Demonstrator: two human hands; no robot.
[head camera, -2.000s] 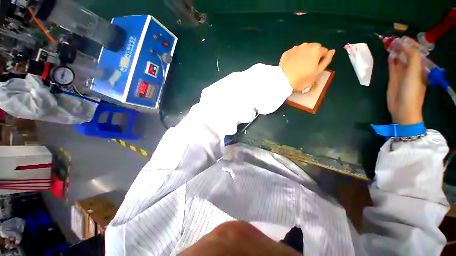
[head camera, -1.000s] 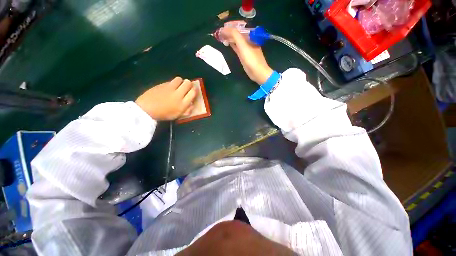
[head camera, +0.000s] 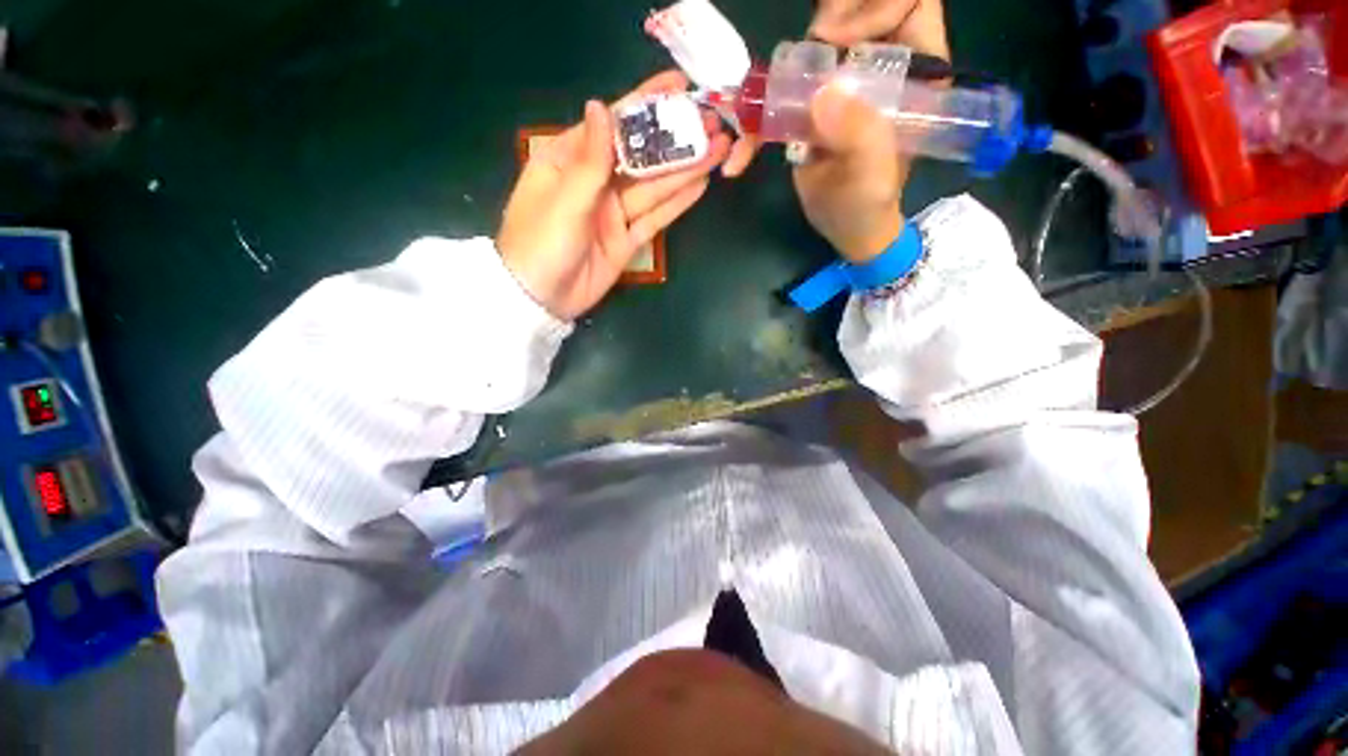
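My left hand (head camera: 584, 214) holds a small white device housing (head camera: 661, 133), its open side up with dark and silver circuit parts showing. My right hand (head camera: 860, 155) grips the clear dispensing syringe (head camera: 939, 118), which has red contents near its tip and a blue adapter (head camera: 999, 130) at the other end. The tip is at the housing's right edge; whether it touches is hidden. The square plate (head camera: 646, 263) with the red-brown border lies on the bench, mostly covered by my left hand. The white wiping paper (head camera: 702, 42) with red stains lies just beyond the housing.
The clear air hose (head camera: 1097, 160) runs from the adapter to the right. A red tray (head camera: 1192, 136) with plastic bags stands at the far right. A blue machine (head camera: 59, 399) with lit displays is at the left. The worn bench edge (head camera: 665, 414) is near my body.
My left hand has moved off the plate, turned palm up, and now holds the housing. My right hand has brought the syringe to the housing.
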